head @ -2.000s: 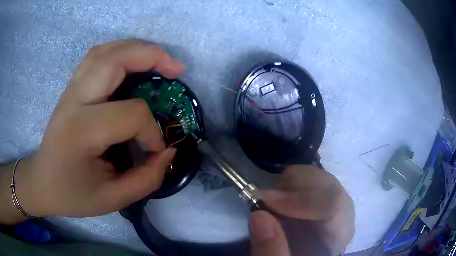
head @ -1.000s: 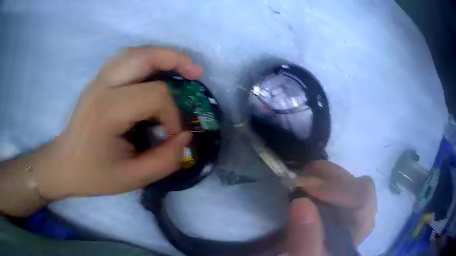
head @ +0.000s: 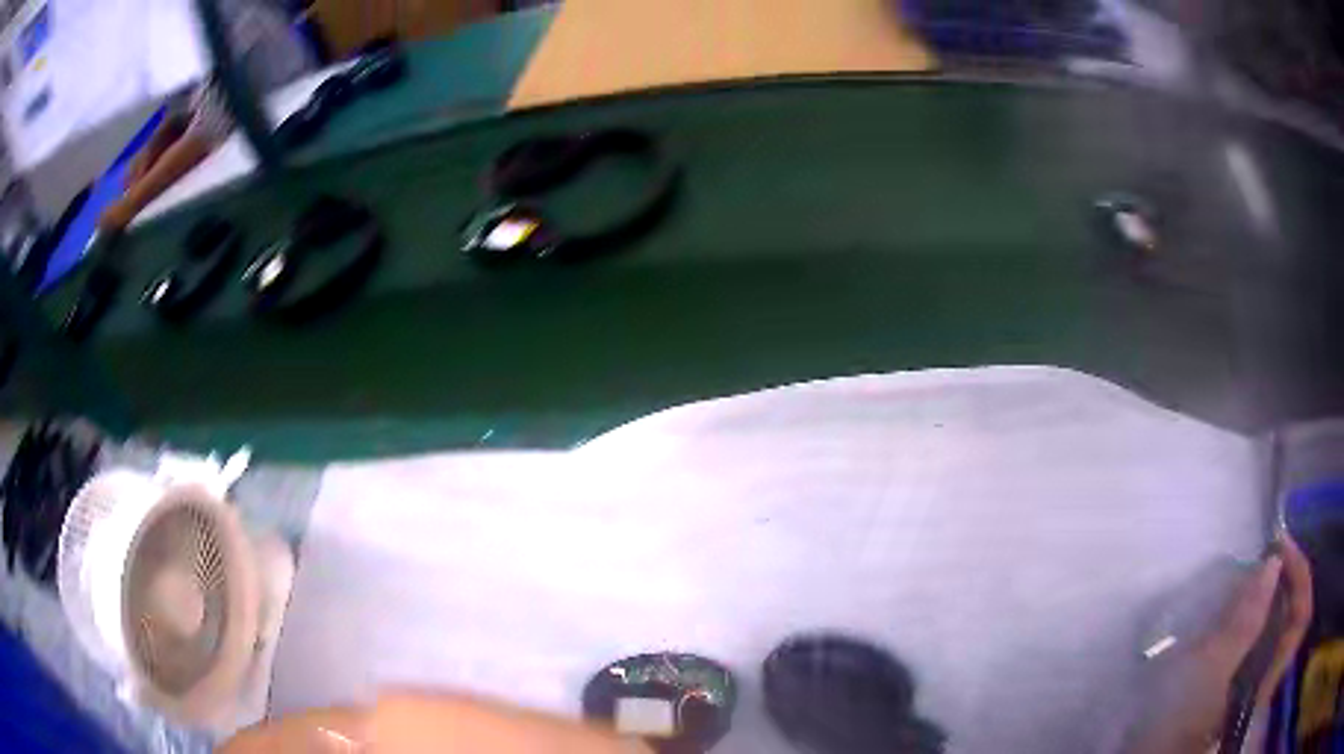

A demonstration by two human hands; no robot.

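Observation:
The headphones' open ear cup (head: 597, 692) lies at the bottom middle of the white sheet, its green circuit board (head: 671, 678) and white battery (head: 644, 716) showing. The other ear cup (head: 840, 692), dark and blurred, lies just right of it. My left hand (head: 487, 725) is blurred and cut off by the bottom edge, left of the board cup; its fingers cannot be made out. My right hand (head: 1260, 648) is at the far right, away from the cups, closed around the soldering iron (head: 1276, 494), whose metal barrel points up.
Behind the white sheet (head: 737, 516), a green surface (head: 884, 309) carries several headphones (head: 590, 192) and a small blurred item (head: 1132, 221). A beige fan (head: 192, 589) stands at left. Another person's arm (head: 162, 162) is at upper left. A blue-edged tray (head: 1319, 516) is at far right.
The view has tilted up, bringing the green surface and fan into sight. My right hand and the iron have moved right, away from the cups. My left hand has moved off the board cup.

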